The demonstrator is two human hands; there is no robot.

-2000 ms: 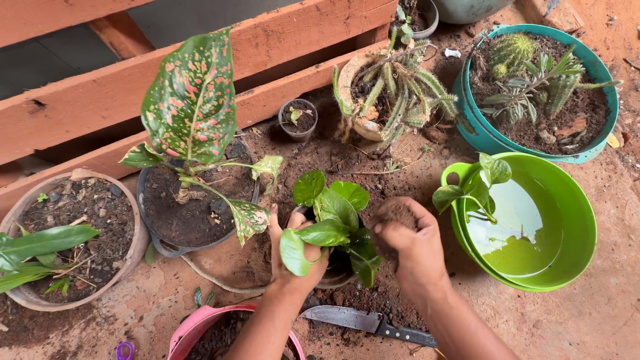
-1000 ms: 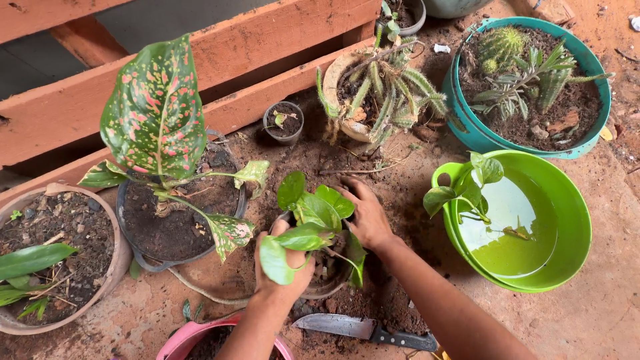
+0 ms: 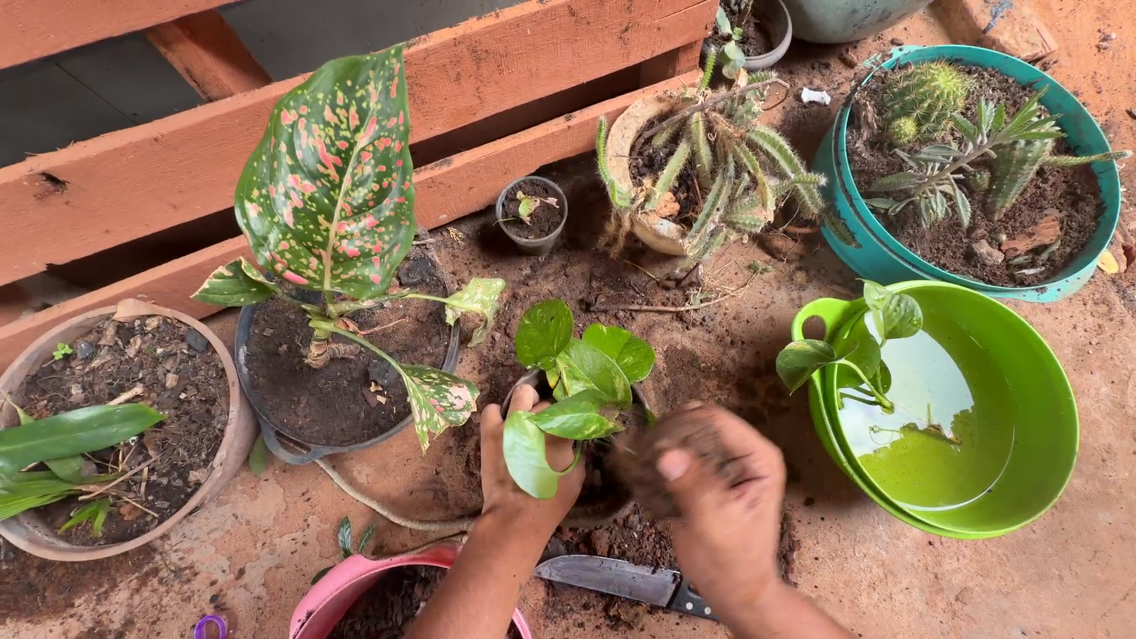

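A leafy pothos plant [image 3: 586, 377] stands in a round pot [image 3: 599, 510], mostly hidden under leaves and hands. My left hand [image 3: 528, 470] is at the pot's left side, its fingers around the base of the plant beneath the leaves. On the right, my right hand [image 3: 723, 484] holds a clump of dark soil [image 3: 652, 466] over the pot's right edge; the hand is slightly blurred. Just below the pot, a knife [image 3: 612, 579] with a black handle lies on the ground, partly behind my right wrist. Loose soil is scattered around it.
A green bucket [image 3: 1047, 408] with water and a pothos cutting [image 3: 865, 342] is at right. Behind are a teal cactus pot [image 3: 839, 204], a trailing cactus [image 3: 710, 169], a small pot [image 3: 532, 216] and a wooden pallet [image 3: 550, 71]. A pink pot [image 3: 333, 599] is in front; an aglaonema [image 3: 333, 177] stands left.
My right hand went from the pot's right side down to the soil behind the plant, and is now back over the pot's right edge with soil. My left hand stays at the plant.
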